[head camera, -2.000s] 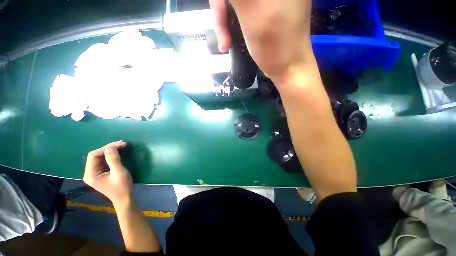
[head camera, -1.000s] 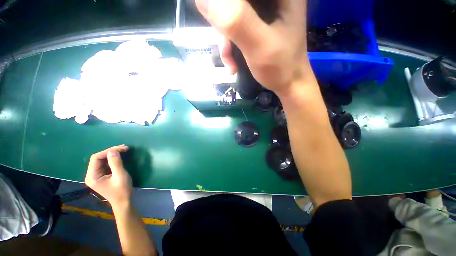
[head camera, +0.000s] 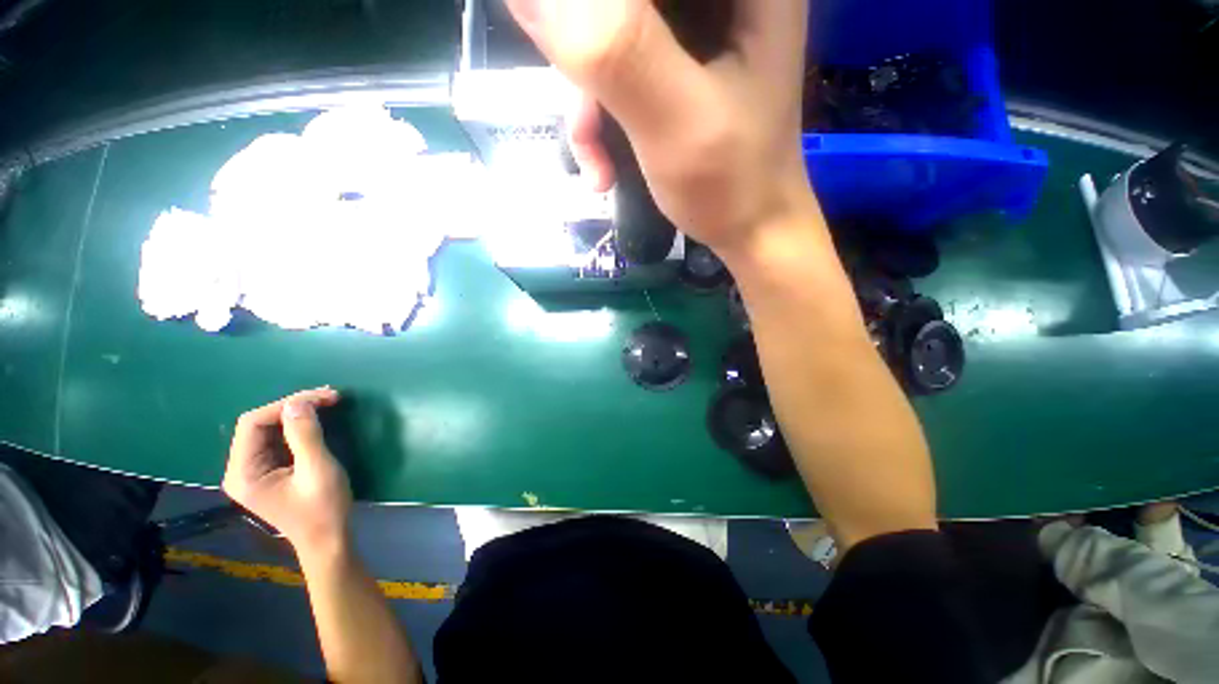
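Observation:
My right hand (head camera: 682, 120) is raised at the top centre, wrapped around a thick black electric screwdriver (head camera: 644, 221). The tool's lower end is beside the small metal outlet (head camera: 596, 251) of the screw feeder (head camera: 528, 131); its tip is not clear. My left hand (head camera: 290, 468) rests at the bench's near edge on the left, with fingers curled and thumb and fingertips close together. I cannot tell if it holds something tiny. One black round cover (head camera: 656, 356) lies apart in front of the feeder.
More black round covers (head camera: 933, 356) are piled around and partly behind my right forearm. A blue bin (head camera: 922, 177) with dark parts stands behind. Overexposed white parts (head camera: 321, 234) are heaped left. A white unit with a black top (head camera: 1163, 241) stands far right on the green bench (head camera: 521, 441).
My right hand and the screwdriver have shifted slightly left since a second ago. Two seconds ago the hand was higher in the picture. My left hand is nearly unchanged.

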